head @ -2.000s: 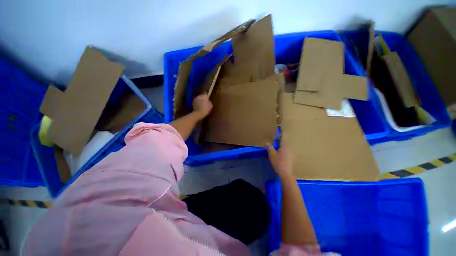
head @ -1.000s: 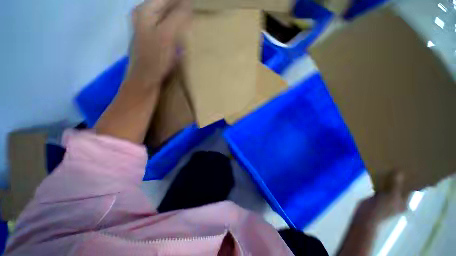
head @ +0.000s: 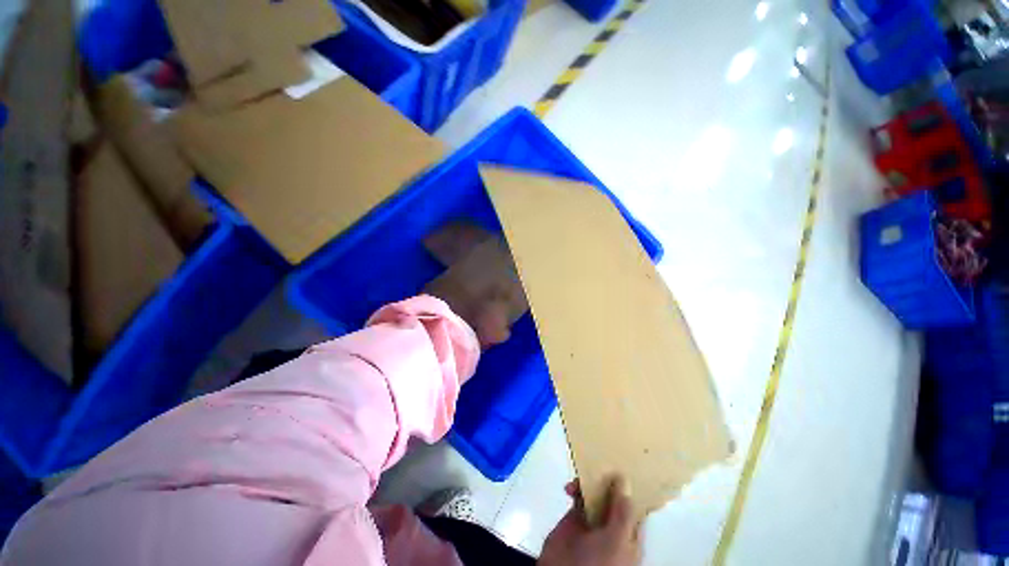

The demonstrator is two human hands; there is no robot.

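My right hand (head: pixel 603 536) grips the bottom edge of a large brown cardboard sheet (head: pixel 614 343), tilted up over the right side of a blue crate (head: pixel 387 265). My left hand (head: pixel 492 299) reaches down into this crate, partly behind the sheet. A small brown patch, seemingly cardboard, shows beside it; whether my left fingers hold something is unclear.
Blue crates with scrap cardboard (head: pixel 122 232) stand at the left. A loose cardboard sheet (head: pixel 321 155) overlaps the crate's rim. A yellow-black floor line (head: pixel 791 321) runs at the right, beyond it a blue crate (head: pixel 913 260) of pinkish items and a red crate (head: pixel 935 160).
The view has swung right. The cardboard sheet in my right hand now stands over the blue crate. My left hand has moved from the scrap cardboard down into that crate.
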